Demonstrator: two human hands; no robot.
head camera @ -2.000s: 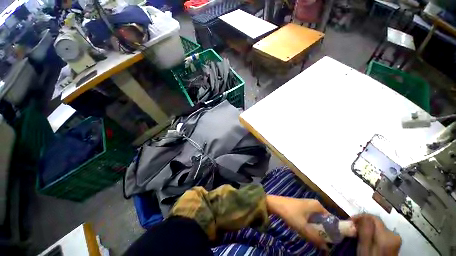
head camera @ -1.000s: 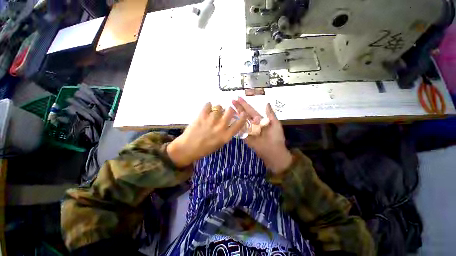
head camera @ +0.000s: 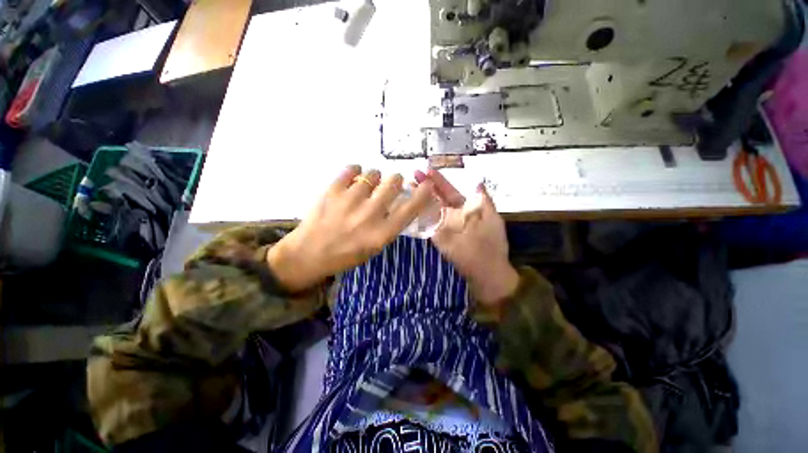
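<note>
A small whitish, partly see-through item point(head camera: 422, 221) is between my two hands, just over the front edge of the white table. My left hand point(head camera: 354, 221), with a ring on one finger, holds it from the left with bent fingers. My right hand point(head camera: 474, 234) is at its right side, fingers pointing up and inward. The fingers hide part of the item, so its exact shape is unclear. The presser foot and needle area of the sewing machine point(head camera: 447, 111) is just beyond my fingertips, and neither hand touches it.
The machine head point(head camera: 647, 53) fills the upper right. Orange-handled scissors point(head camera: 756, 175) lie at the table's right end. A small white lamp head point(head camera: 358, 22) is at the back of the table point(head camera: 292, 115). A green crate point(head camera: 190, 168) with grey pieces stands left. Dark cloth point(head camera: 664, 327) hangs at right.
Two seconds ago the view faced left, toward a tied grey bundle and crates. Now it faces the machine. Since one second ago, my left hand has shifted slightly left and closed around the whitish item.
</note>
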